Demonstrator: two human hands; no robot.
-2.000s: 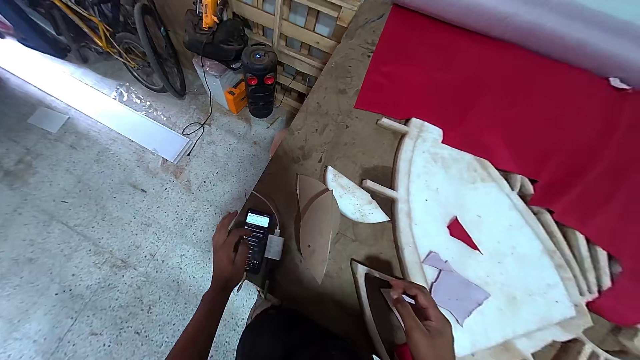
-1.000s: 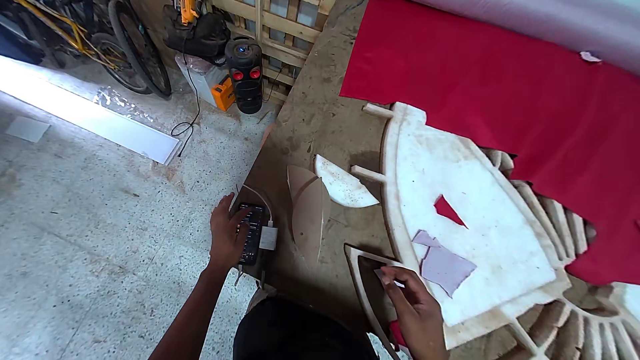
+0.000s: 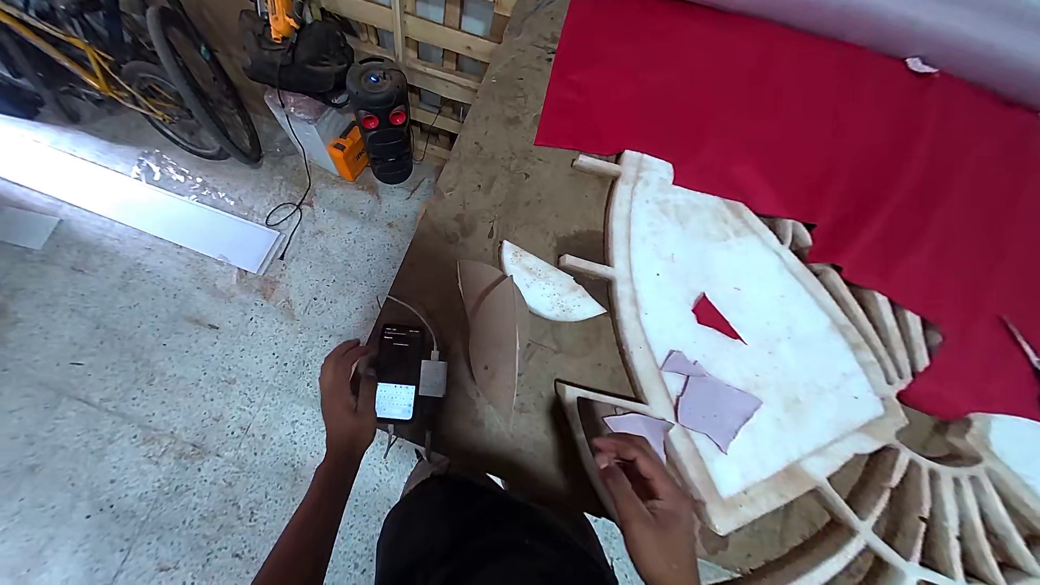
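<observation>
My left hand [image 3: 349, 398] is at the left edge of a smartphone [image 3: 398, 374] lying on the worktable, its screen lit with a keyboard. A cable runs from a small silver box [image 3: 433, 379] beside the phone. My right hand [image 3: 646, 504] hovers or rests, fingers curled, over a framed triangular piece [image 3: 597, 414] and beside a lilac fabric scrap [image 3: 642, 426]; whether it pinches anything is unclear. Right of it, more lilac scraps [image 3: 717, 410] and a red scrap [image 3: 717, 318] lie on a large white curved panel [image 3: 756, 284].
Red fabric [image 3: 731, 97] covers the table's far right, with a pale roll [image 3: 918, 41] behind. Leaf-shaped brown pieces [image 3: 491, 325] and a white half-moon piece [image 3: 548, 284] lie mid-table. A black speaker [image 3: 382, 118], white panel [image 3: 162, 203] and bicycles [image 3: 175, 89] stand or lie on the left.
My left hand has moved from over the phone's keys to its left edge, uncovering the screen. The lilac scrap beside my right hand now shows.
</observation>
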